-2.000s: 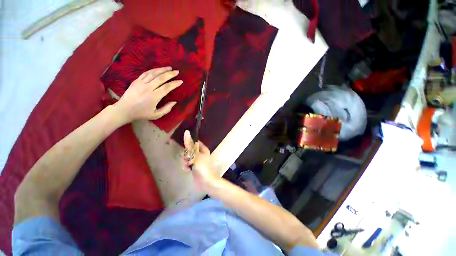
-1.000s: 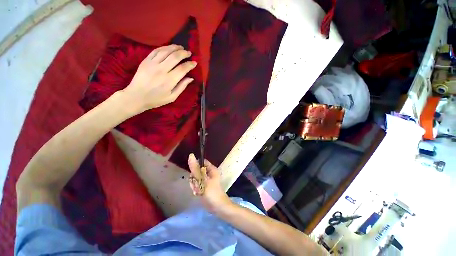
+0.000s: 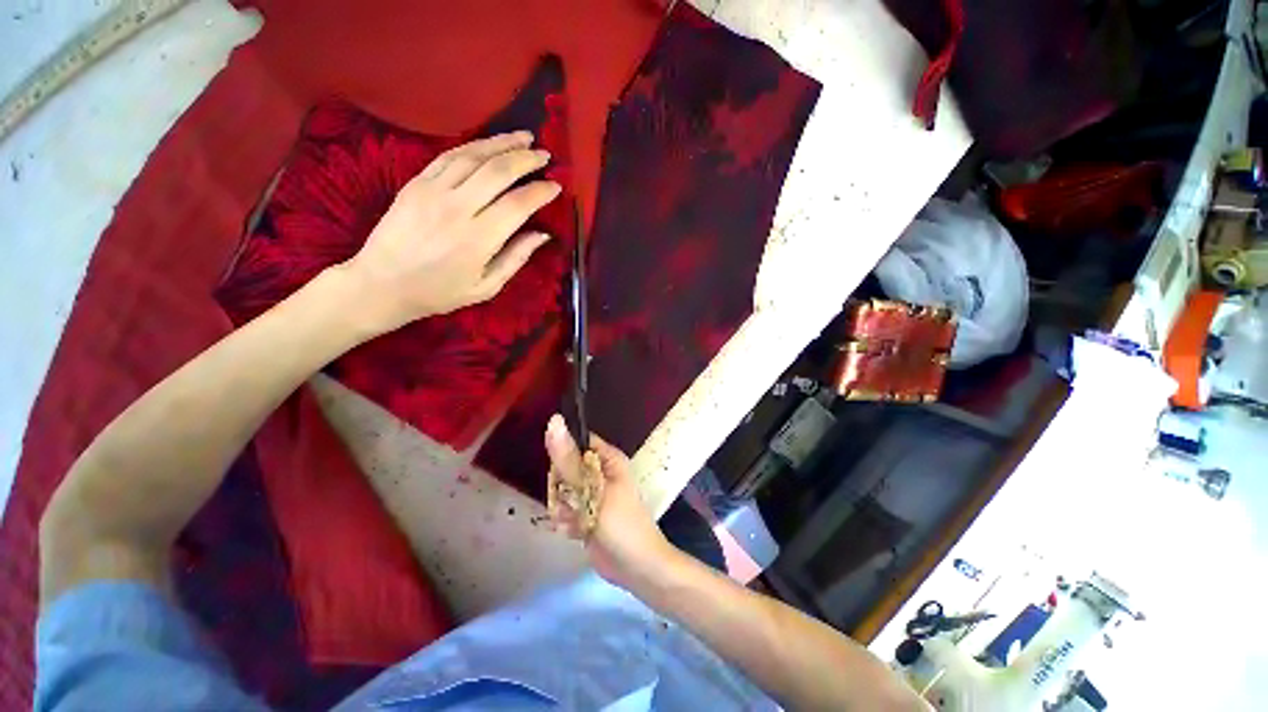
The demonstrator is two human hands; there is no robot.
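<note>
My left hand [image 3: 452, 230] lies flat, fingers spread a little, on a flower-print panel [image 3: 327, 181] with large red blooms on a dark ground. The panel lies on plain red fabric [image 3: 417, 49]. My right hand [image 3: 605, 508] holds the tailor's shears [image 3: 580, 334] by their tan-wrapped handles. The long dark blades point away from me along the panel's right edge and look nearly closed. A dark red patterned panel [image 3: 695, 209] lies right of the blades. A cut red lining piece [image 3: 355, 556] lies near my left forearm.
The off-white cutting table [image 3: 862, 153] ends at a slanting right edge. A pale ruler [image 3: 84, 56] is at the far left. Beyond the edge are a red box [image 3: 897, 351] and a white bag [image 3: 973, 271]. Small scissors [image 3: 946, 622] and a sewing machine [image 3: 1043, 668] are on the white side table.
Over two seconds, my left hand has shifted right on the flower-print panel. The shears' blades have gone from tilted to nearly upright in view and look more closed. The view has also shifted.
</note>
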